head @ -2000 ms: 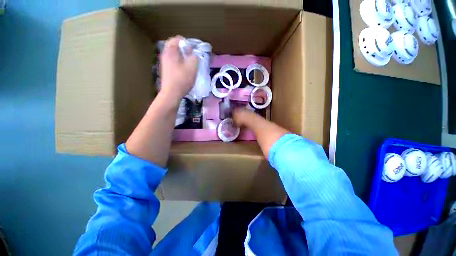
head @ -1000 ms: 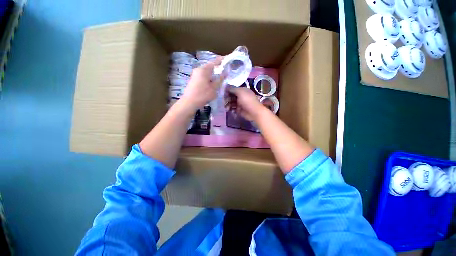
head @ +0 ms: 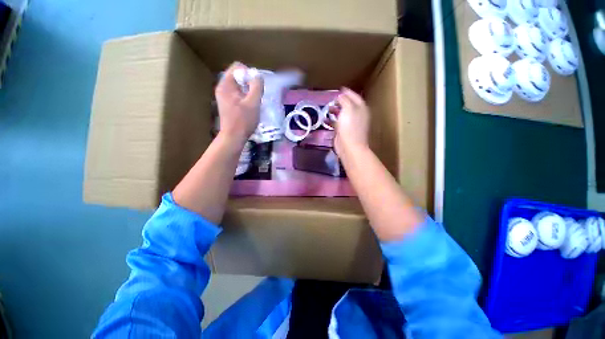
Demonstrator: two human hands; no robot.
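Observation:
An open brown carton (head: 292, 248) holds a pink divider (head: 292, 188) with dark windows. My left hand (head: 239, 106) is closed on a white, cloudy poly bag (head: 270, 99) at the carton's left side; how full the bag is cannot be told. My right hand (head: 351, 120) is at the right part of the divider, its fingers on a white ring (head: 328, 116) that it partly hides. Two loose white rings (head: 298, 125) lie overlapping between my hands. More white bagged parts (head: 244, 161) show below my left hand.
On the green bench (head: 514, 159) at the right, white printed covers (head: 531, 79) stand on a cardboard sheet (head: 483, 110). A blue tray (head: 531, 291) holds more white covers (head: 521, 236). Carton flaps (head: 129, 119) stick out around the opening.
My left hand has moved left from the middle with the bag. My right hand has moved right and up to a ring. The view has shifted slightly.

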